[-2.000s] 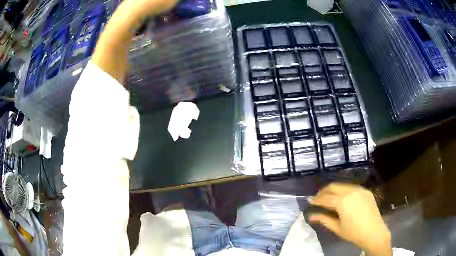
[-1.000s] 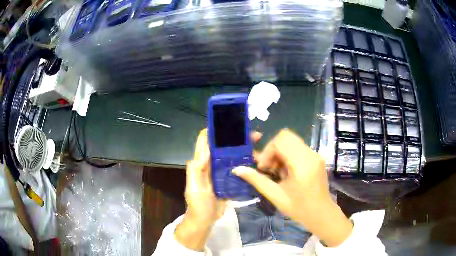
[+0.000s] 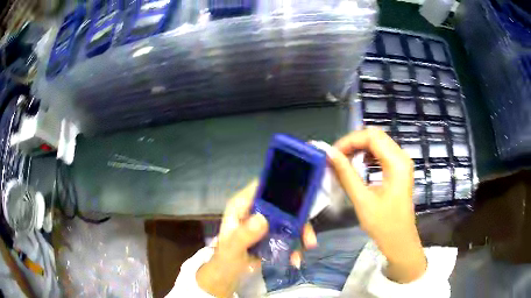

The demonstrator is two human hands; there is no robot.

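Observation:
A blue keypad phone (image 3: 286, 185) is in my left hand (image 3: 236, 238), tilted to the right, its dark screen facing up and my thumb on the keypad area. My right hand (image 3: 378, 180) pinches a white crumpled wipe (image 3: 322, 201) between thumb and forefinger. The wipe is beside the phone's upper right edge, partly behind it. The picture is blurred, so I cannot tell whether the wipe touches the phone.
A tall stack of clear phone trays (image 3: 204, 70) stands at the back left. The lens tray (image 3: 429, 116) lies to the right, with another phone tray stack (image 3: 501, 87) beyond it. Tweezers (image 3: 140, 165) lie on the bench at left. A small fan (image 3: 22, 206) and a white box (image 3: 41, 132) are far left.
The wipe has gone from the bench into my right hand. My right hand has moved off the keypad and up to the right. My left hand has tilted the phone clockwise.

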